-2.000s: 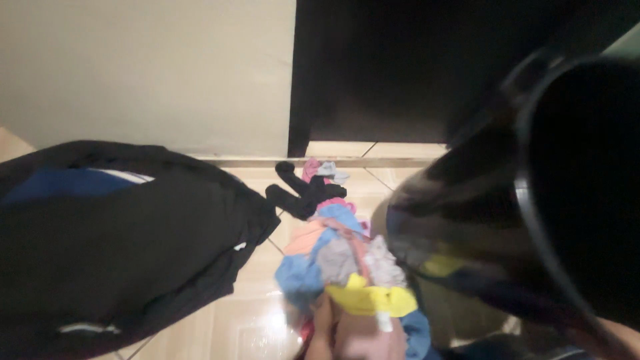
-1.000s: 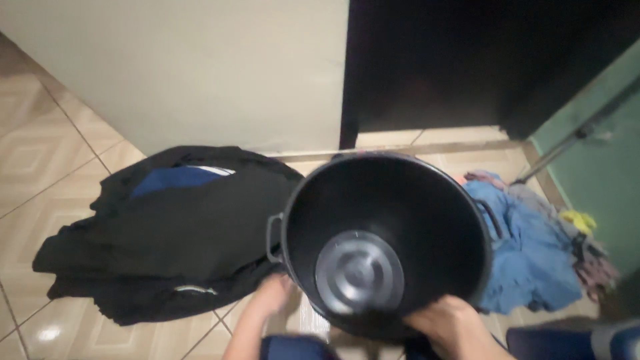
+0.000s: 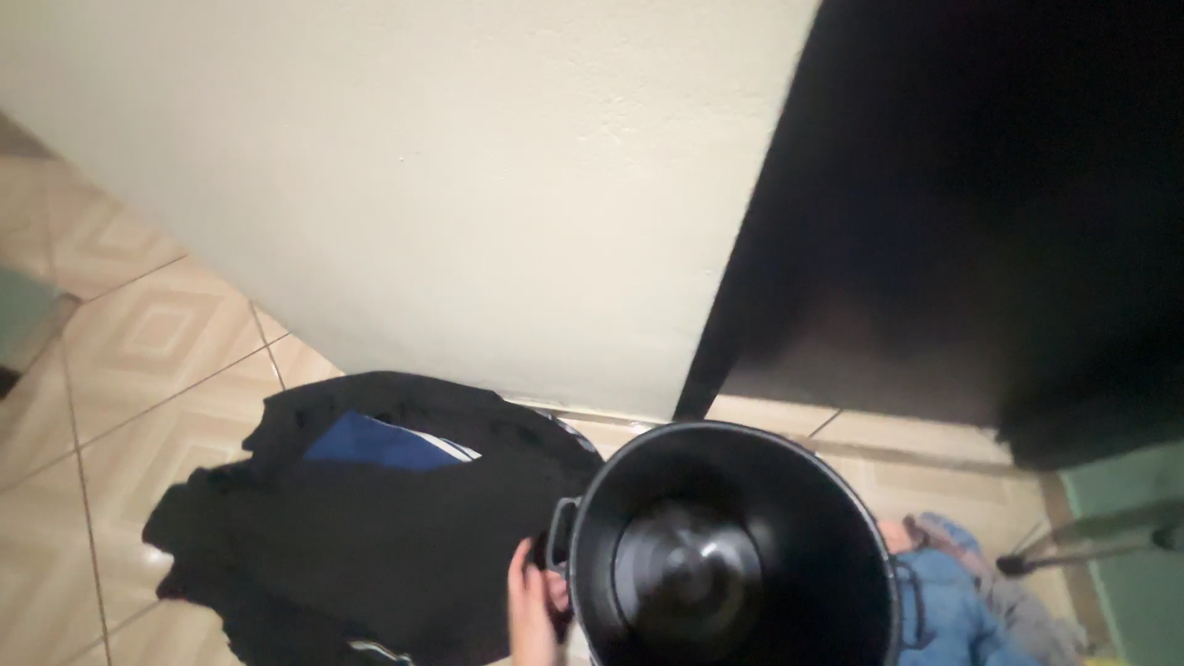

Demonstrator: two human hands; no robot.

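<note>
A black plastic bucket (image 3: pixel 731 555) with side handles is upright at the lower centre, its inside and round base showing. My left hand (image 3: pixel 536 601) is at its left side, fingers by the left handle, some of them hidden; whether they close on it I cannot tell. A black garment (image 3: pixel 370 555) with a blue patch and white stripes lies spread on the floor left of the bucket. At the bucket's right side lie blue cloth (image 3: pixel 957 601) and greyish clothes (image 3: pixel 1027 615). My right hand is out of view.
A cream wall (image 3: pixel 481 185) rises behind the black garment. Beside it stands a dark door or panel (image 3: pixel 925 231). Beige patterned tiles (image 3: pixel 157 324) cover the floor. At the right, a metal rod (image 3: pixel 1082 550) shows against a green wall (image 3: pixel 1128 518).
The bucket, tilted large at the right two seconds ago, is now upright between the black garment and the other clothes. My right hand, at the bucket one second ago, has left the view.
</note>
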